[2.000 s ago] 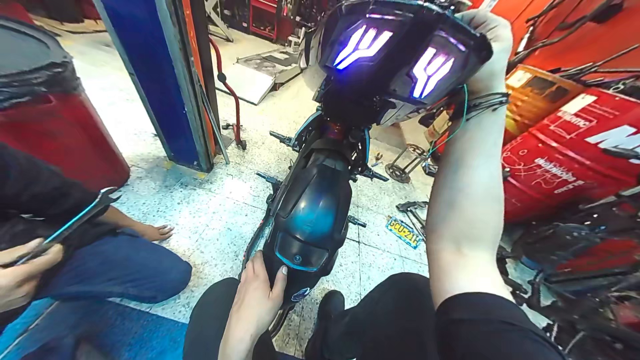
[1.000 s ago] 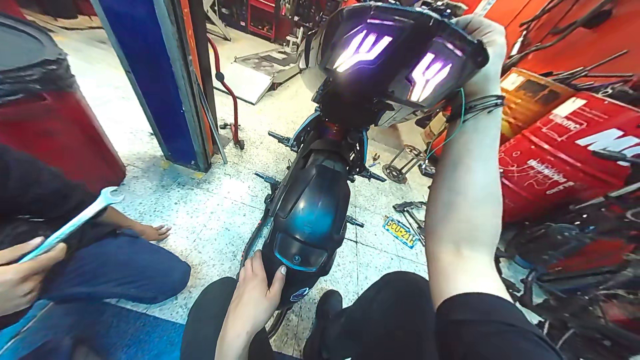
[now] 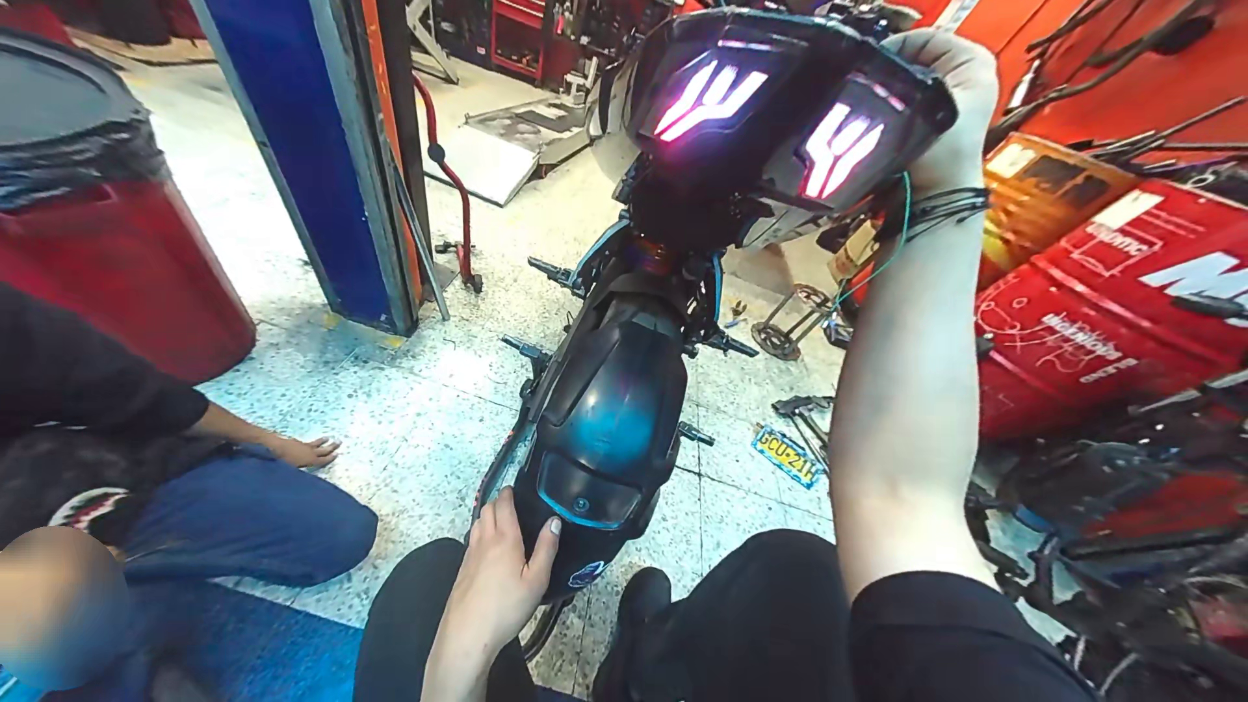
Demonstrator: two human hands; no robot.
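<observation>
A black motorcycle seat and tail section runs down the middle of the head view. My left hand rests on the side of its near end, thumb and fingers apart. Ahead, above the bike's front, is a dark headlight fairing with two lit, pinkish-white light strips. My right hand is behind the fairing's right edge; its fingers are mostly hidden, so its hold there cannot be fully seen. A thin green wire hangs beside my right wrist. Footpegs stick out on both sides of the bike.
A co-worker kneels at the left, one hand on the tiled floor. Behind stand a red bin and a blue post. Red drums and piled parts fill the right. A yellow licence plate lies on the floor right of the bike.
The co-worker's wrench, seen at the left in both earlier frames, is no longer plainly in view, and a blurred head shape shows there. The light strips have turned from violet to pinkish white.
</observation>
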